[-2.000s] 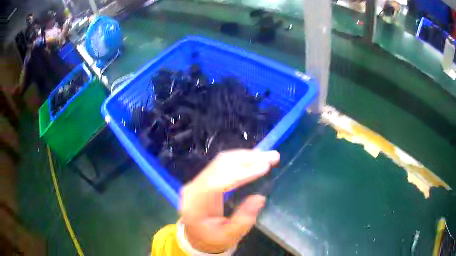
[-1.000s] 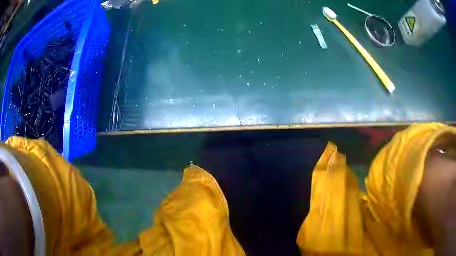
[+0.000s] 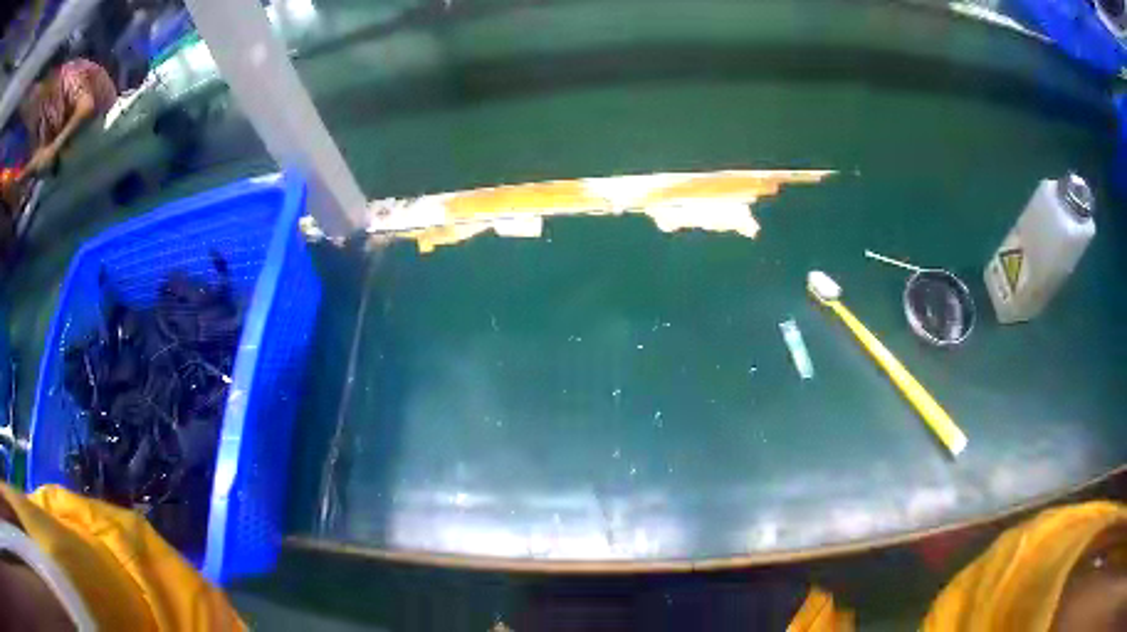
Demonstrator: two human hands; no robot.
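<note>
Neither of my hands shows; only yellow sleeves and parts of my arms are at the bottom edge. A yellow toothbrush (image 3: 892, 368) lies slanted on the green bench top (image 3: 531, 407), its white bristle head toward the back. A pale strip (image 3: 797, 349) lies to its left. A small round dish (image 3: 938, 309) is to its right, with a thin white stick (image 3: 892, 262) at its rim. A white bottle (image 3: 1041, 251) with a yellow warning triangle stands at the right. A blue basket (image 3: 262, 370) at the left holds a heap of black adapters (image 3: 148, 389).
A pale metal post (image 3: 278, 111) rises behind the basket. Torn yellow and white tape (image 3: 581, 198) runs along the bench's back, beside the green belt (image 3: 593, 93). A person (image 3: 68, 105) is at the far left. The bench's front edge (image 3: 593, 564) crosses the bottom.
The view has turned from the basket down to the bench, then tilted up again. My left hand, over the basket two seconds ago, is out of view. The toothbrush, dish and bottle have not visibly moved on the bench.
</note>
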